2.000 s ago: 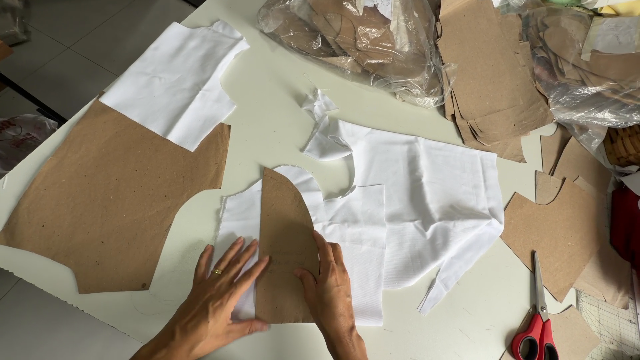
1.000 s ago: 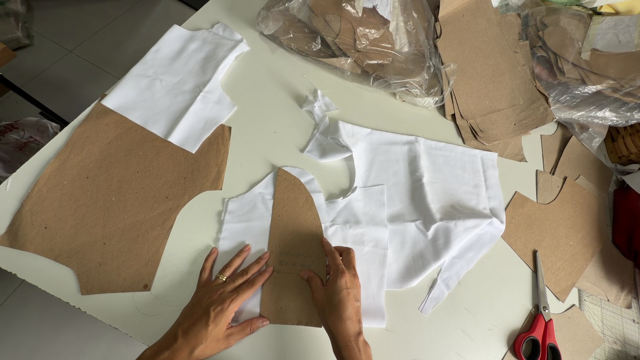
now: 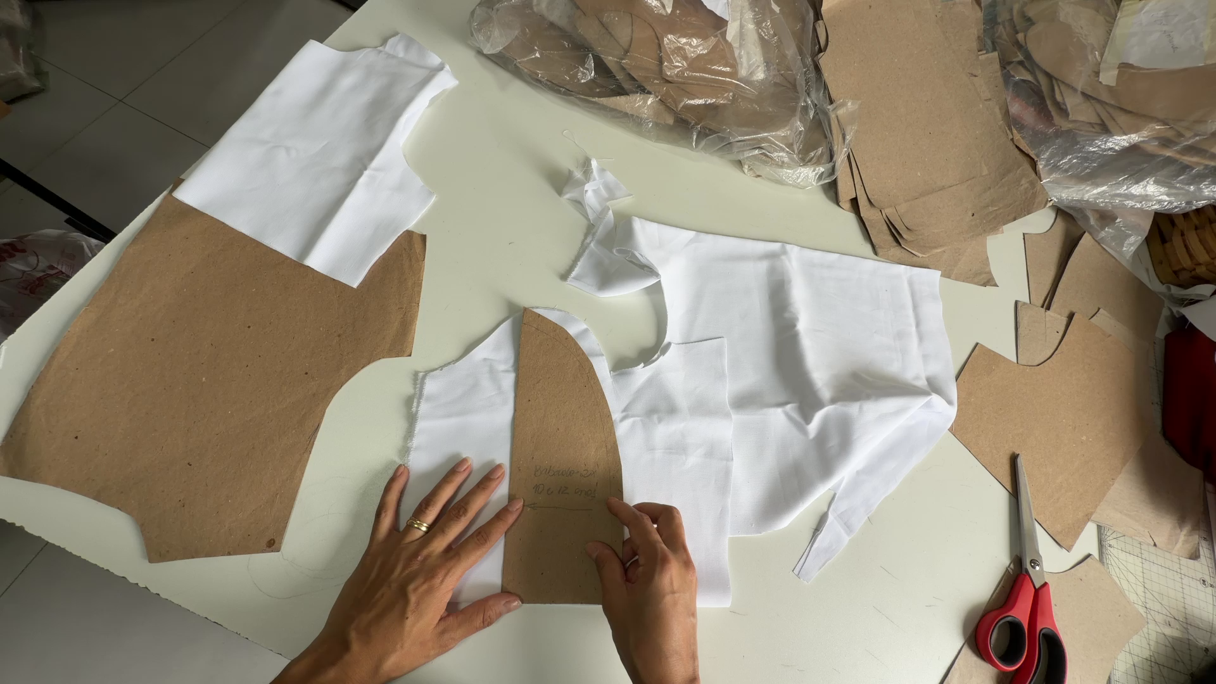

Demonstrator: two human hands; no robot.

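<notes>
A curved brown paper pattern piece (image 3: 565,427) with handwriting on it lies over white fabric (image 3: 465,389) at the lower middle. My left hand (image 3: 427,560) lies with fingers spread on the fabric, its fingertips and thumb touching the pattern's left edge. At the lower right edge of the pattern, my right hand (image 3: 655,579) rests with bent fingers; whether it pinches the paper is unclear. A larger white fabric piece (image 3: 798,332), creased and partly folded, is spread to the right. On the left, folded white fabric (image 3: 304,152) overlaps a big brown paper pattern (image 3: 218,380).
Red-handled scissors (image 3: 1031,589) lie at the lower right on brown paper pieces (image 3: 1054,418). Along the back are a plastic bag of paper patterns (image 3: 665,76), a stack of brown paper (image 3: 912,123) and another plastic bag (image 3: 1121,123). The table edge (image 3: 123,579) runs along the lower left.
The curved pattern piece has shifted right on the fabric, uncovering more white cloth at its left. My right hand has moved slightly right with it.
</notes>
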